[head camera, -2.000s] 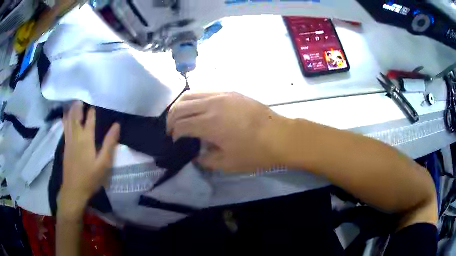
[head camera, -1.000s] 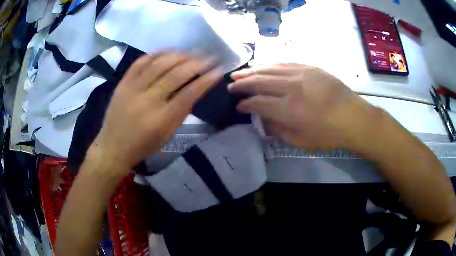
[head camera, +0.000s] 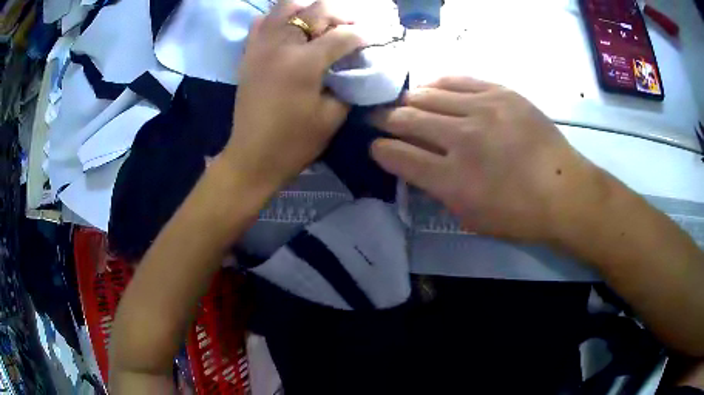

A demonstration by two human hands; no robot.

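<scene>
My left hand [head camera: 286,92], with a ring, is closed on a folded edge of the light fabric panel [head camera: 369,77] near the needle area. My right hand [head camera: 478,154] lies with its fingers on the dark fabric panel [head camera: 363,154], just right of the left hand. A light piece with a dark stripe [head camera: 378,251] hangs over the table's front edge, joined or lying under the dark panel. The blue-grey cylinder [head camera: 420,12] shows at the top edge. The needle itself cannot be made out in the glare.
More light fabric [head camera: 116,46] and dark fabric [head camera: 166,170] are heaped at left. A smartphone [head camera: 621,50] and a red-handled tool [head camera: 661,20] lie at upper right. The ruler strip [head camera: 463,224] runs along the front edge. A red plastic basket [head camera: 216,339] is below left.
The view has shifted right and down since the first frame. My left hand has moved from the far left to the needle area and now grips the light fabric, which is folded up. The striped piece hangs lower.
</scene>
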